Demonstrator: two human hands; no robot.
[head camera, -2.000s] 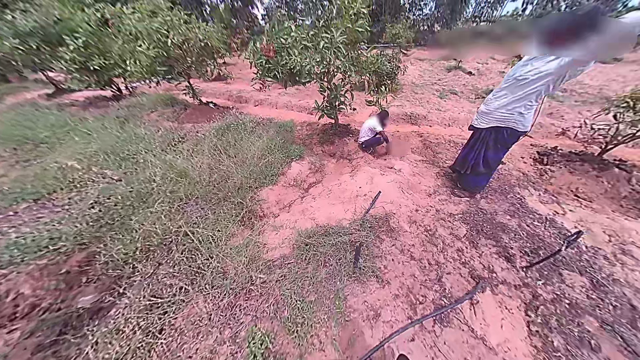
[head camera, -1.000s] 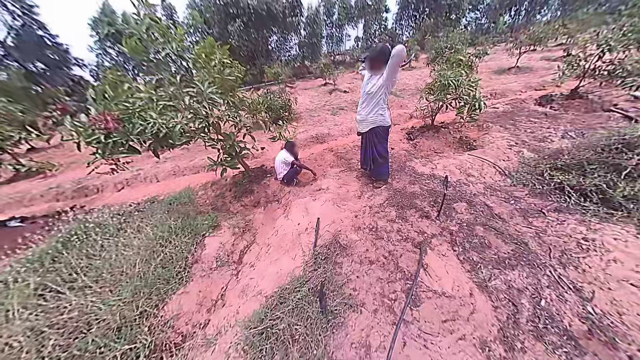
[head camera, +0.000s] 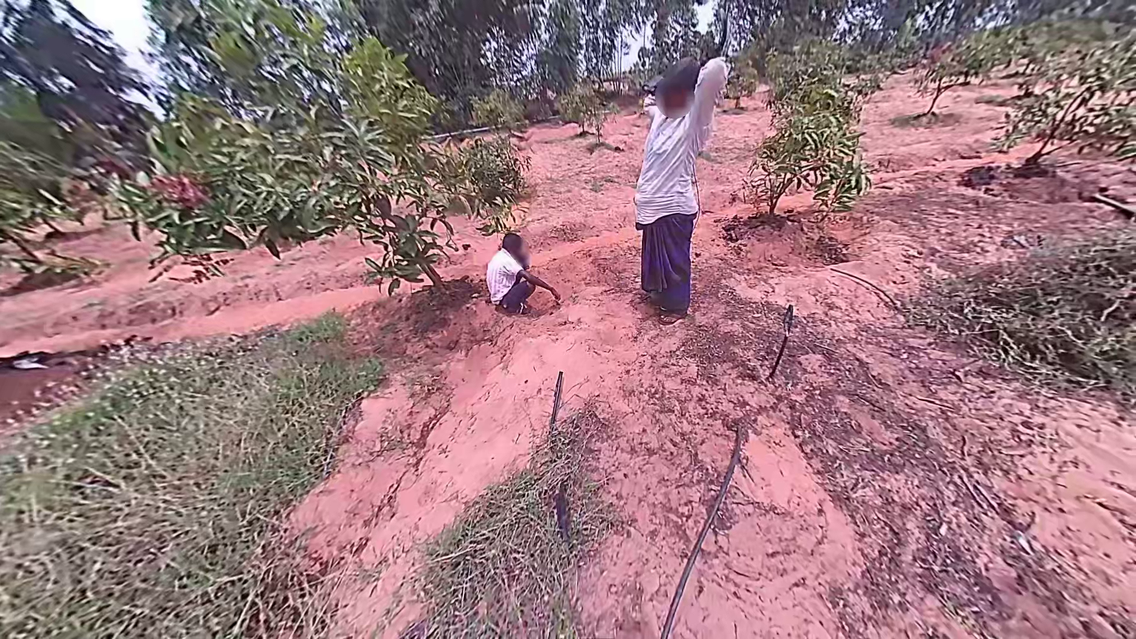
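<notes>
Neither my left hand nor my right hand shows in the head view. A black hose (head camera: 706, 532) runs over the reddish soil from the bottom edge up toward the middle. Left of it, a second black pipe (head camera: 556, 399) sticks out of a patch of dry grass (head camera: 506, 550), which partly covers it. A short black pipe piece (head camera: 782, 342) stands at a slant farther up on the right. Beyond these pipes a person in a pale shirt and dark blue wrap (head camera: 667, 195) stands with both arms raised to the head.
A second person (head camera: 512, 275) squats by a leafy tree (head camera: 355, 169), one arm reaching to the soil. Grass and weeds (head camera: 177, 470) cover the ground at lower left. A heap of dry brush (head camera: 1047, 311) lies at right. Another small tree (head camera: 808, 142) grows behind the standing person.
The view has swung far to the right since two seconds ago. The standing person, at the right edge then, is now right of centre with arms raised.
</notes>
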